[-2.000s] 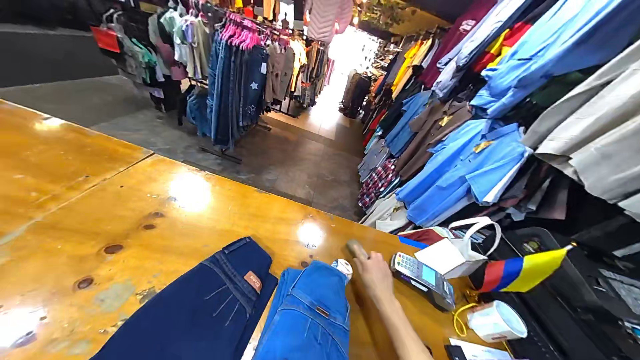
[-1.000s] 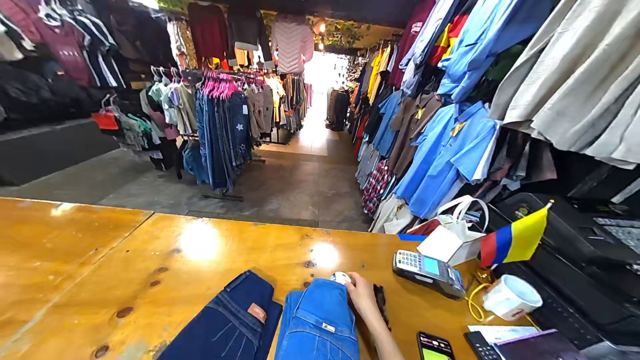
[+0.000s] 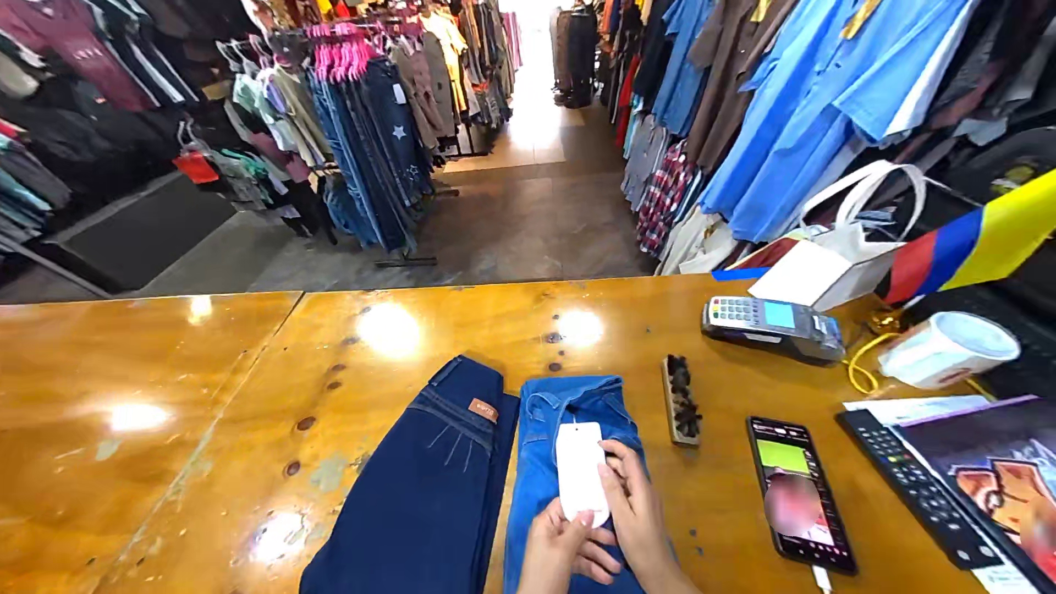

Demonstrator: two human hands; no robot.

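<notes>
A white paper hang tag (image 3: 582,472) lies over the waist of the folded lighter blue jeans (image 3: 536,487). My left hand (image 3: 563,546) pinches its lower edge between thumb and fingers. On its right edge are the fingers of my right hand (image 3: 639,516). Left of these jeans lies a folded dark blue pair (image 3: 412,495) with a brown waistband patch. Both pairs rest on the varnished wooden counter (image 3: 223,462).
Right of the jeans are a narrow wooden holder with dark pieces (image 3: 681,400), a card terminal (image 3: 773,327), a smartphone (image 3: 800,495) on a cable, a remote control (image 3: 916,487), a white mug (image 3: 949,349) and a small flag (image 3: 973,239). Clothes racks (image 3: 371,140) stand beyond the counter.
My left hand has come into view and holds the tag. My right hand has moved from the top of the lighter jeans to the tag, which now shows its broad face. The view has tilted down.
</notes>
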